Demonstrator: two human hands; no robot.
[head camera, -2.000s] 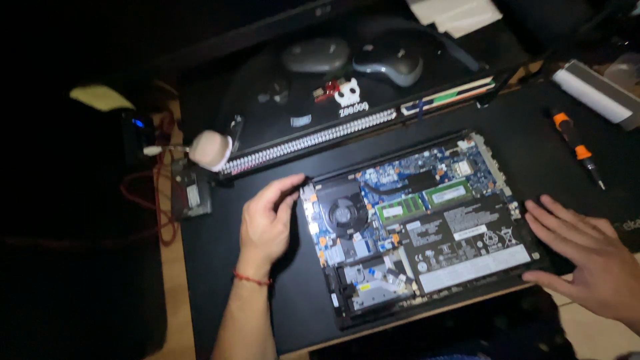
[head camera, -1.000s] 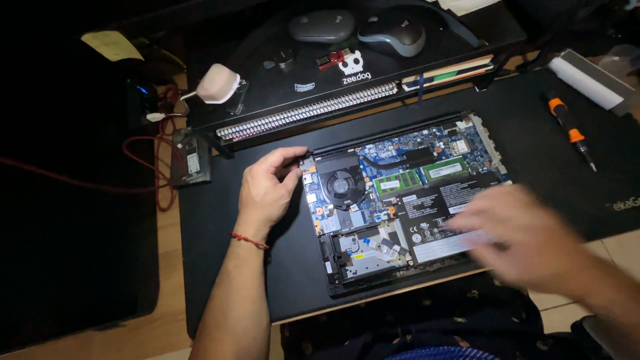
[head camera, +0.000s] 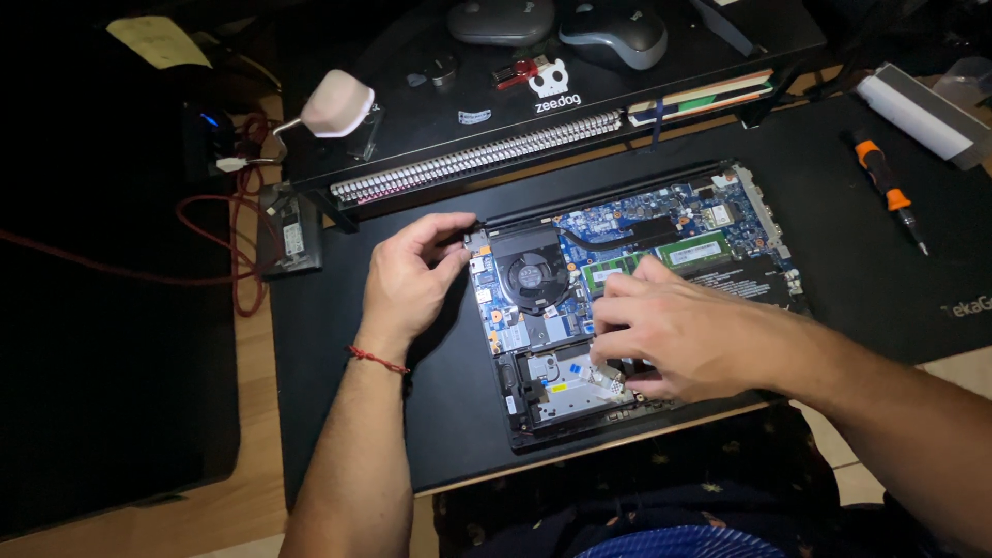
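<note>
An opened laptop chassis (head camera: 515, 438) lies on a black desk mat, its insides facing up. My left hand (head camera: 415, 279) rests at its upper left corner, thumb and fingertips touching the edge beside the cooling fan (head camera: 535, 275). Over the left part of the battery (head camera: 744, 284) is my right hand (head camera: 674, 333), fingers bent down near the ribbon cable (head camera: 604, 380) and the metal plate (head camera: 562, 395); its fingertips are partly hidden, so a grip cannot be made out. Two green memory modules (head camera: 695, 252) sit above that hand.
A black and orange screwdriver (head camera: 883, 178) lies on the mat to the right, near a white roll-like object (head camera: 918, 116). Behind the laptop stands a black shelf (head camera: 426, 124) with computer mice (head camera: 612, 35) on top and a spiral-bound notebook (head camera: 480, 155) underneath. A red cable (head camera: 186, 283) runs at the left.
My right hand has moved from the laptop's right edge leftward across the battery to the ribbon cable area. My left hand stays at the upper left corner.
</note>
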